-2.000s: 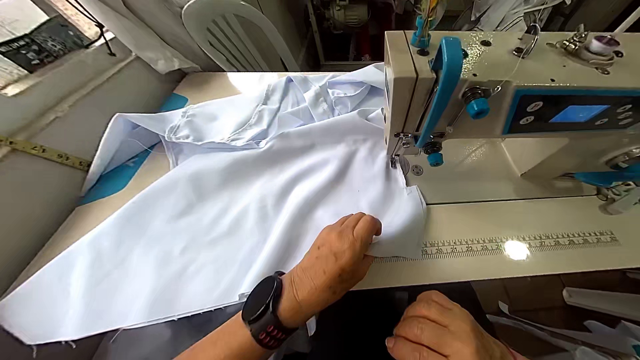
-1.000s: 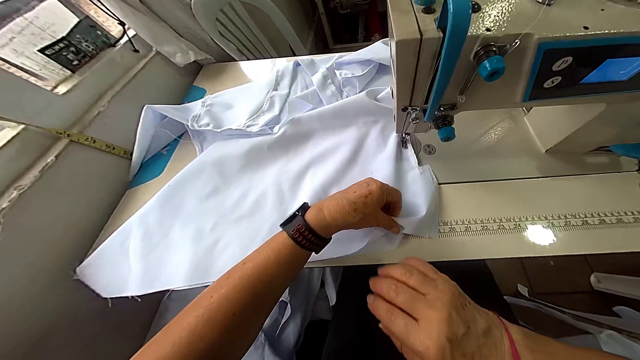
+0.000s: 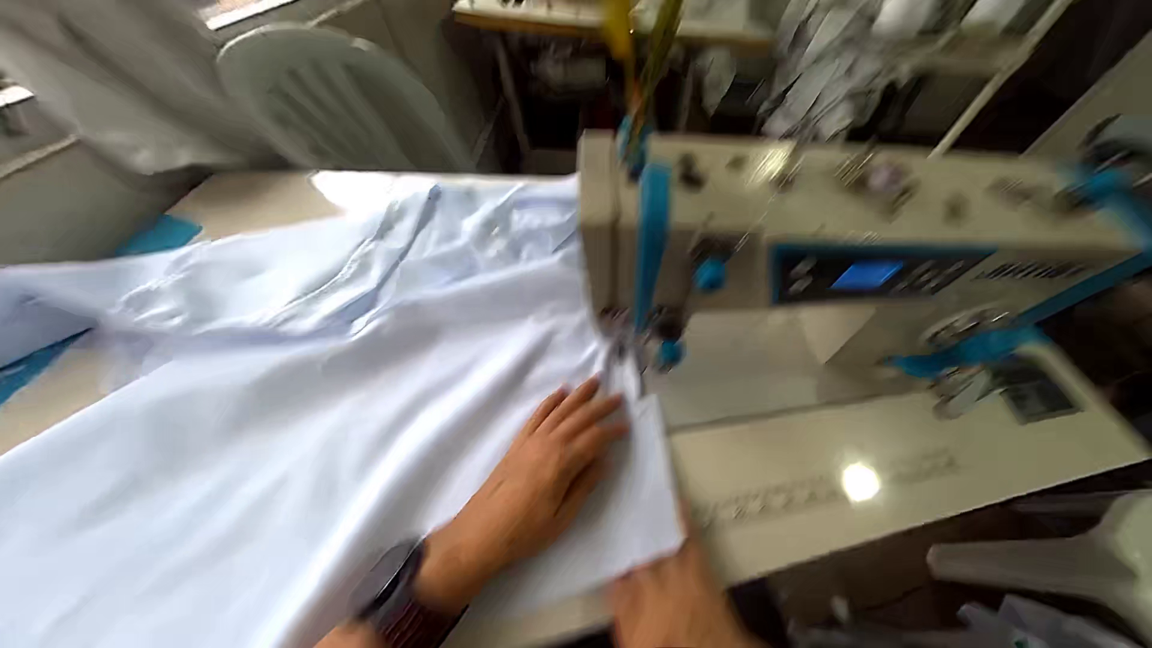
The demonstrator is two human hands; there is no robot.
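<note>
White fabric (image 3: 270, 450) is spread over the sewing machine table, its right edge running under the presser foot (image 3: 619, 346) of a beige and blue sewing machine (image 3: 855, 198). Flat on the cloth, just in front of the foot, lies my left hand (image 3: 549, 468), fingers extended and a dark watch (image 3: 387, 580) on its wrist. My right hand (image 3: 670, 598) is at the near right corner of the fabric; blur and the cloth's edge hide its fingertips, so its grip is unclear. The needle area is blurred.
A pale plastic chair (image 3: 342, 99) stands behind the table. Another table (image 3: 540, 18) is farther back, with white material piled to its right. A ruler scale (image 3: 810, 490) runs along the machine table's front part. White plastic furniture (image 3: 1044, 549) is at the lower right.
My left hand has moved from the near edge of the fabric up toward the presser foot. My right hand has come from below the table edge to the fabric's corner. The view has shifted.
</note>
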